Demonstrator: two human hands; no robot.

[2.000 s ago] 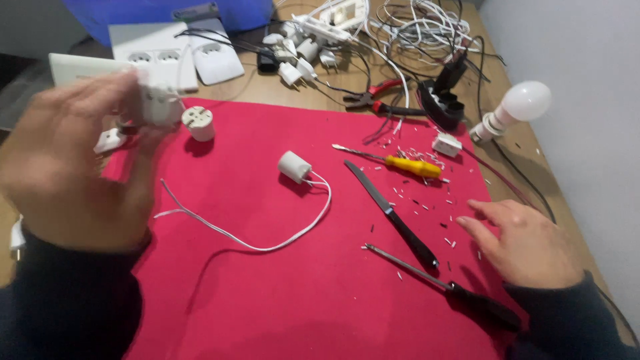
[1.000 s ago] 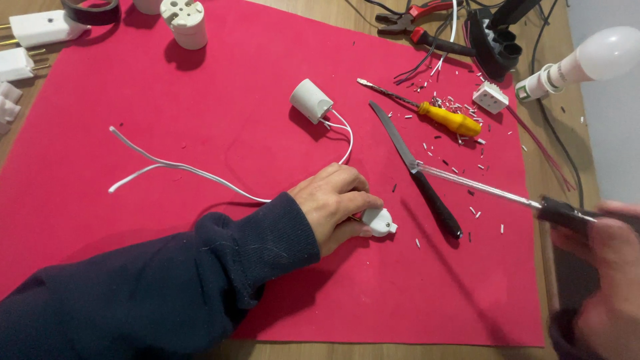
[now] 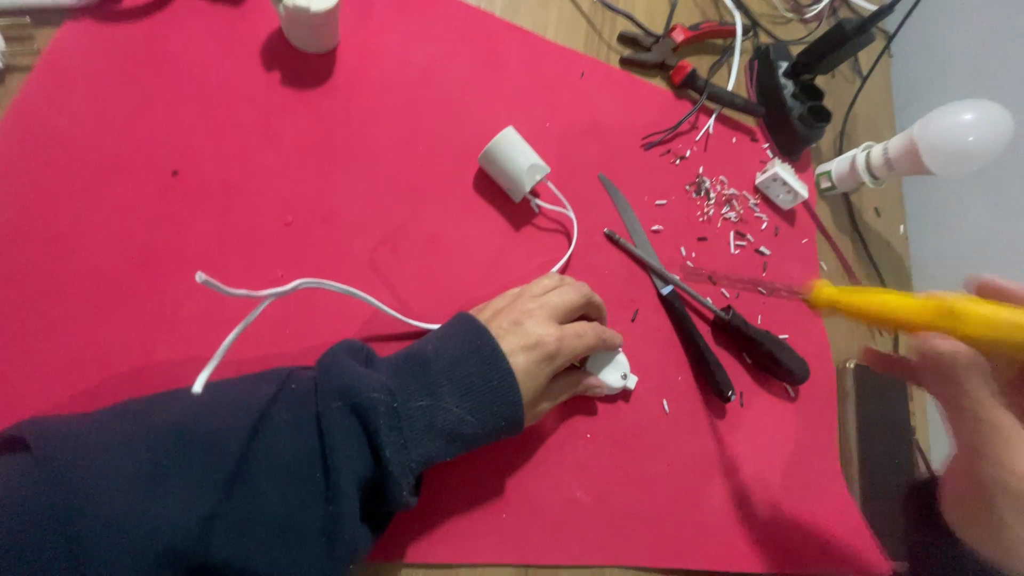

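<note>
My left hand (image 3: 552, 340) holds a small white electrical plug (image 3: 612, 370) down on the red mat (image 3: 240, 200); a screw shows on its face, and the fingers hide its other end. Raised at the right edge, my right hand (image 3: 952, 376) grips a screwdriver with a yellow handle (image 3: 904, 308); its shaft is blurred and points left. Between the hands, a black-handled screwdriver (image 3: 760, 348) lies across a black-handled knife (image 3: 680, 320). Above my left hand lies a white lamp holder (image 3: 514, 164) with a white two-core cable (image 3: 344, 288), whose split ends lie to the left.
Wire and insulation scraps (image 3: 724, 200) lie near a small white terminal block or socket (image 3: 781, 184). Beyond are red-and-black pliers (image 3: 680, 56), a black multi-socket (image 3: 788, 100) and a white bulb in a holder (image 3: 960, 136). Another white fitting (image 3: 310, 24) stands at the top.
The left hand has come down onto the white plug. My right hand held the black-handled screwdriver a second ago; that one now lies across the knife, and the yellow one is off the mat in this hand.
</note>
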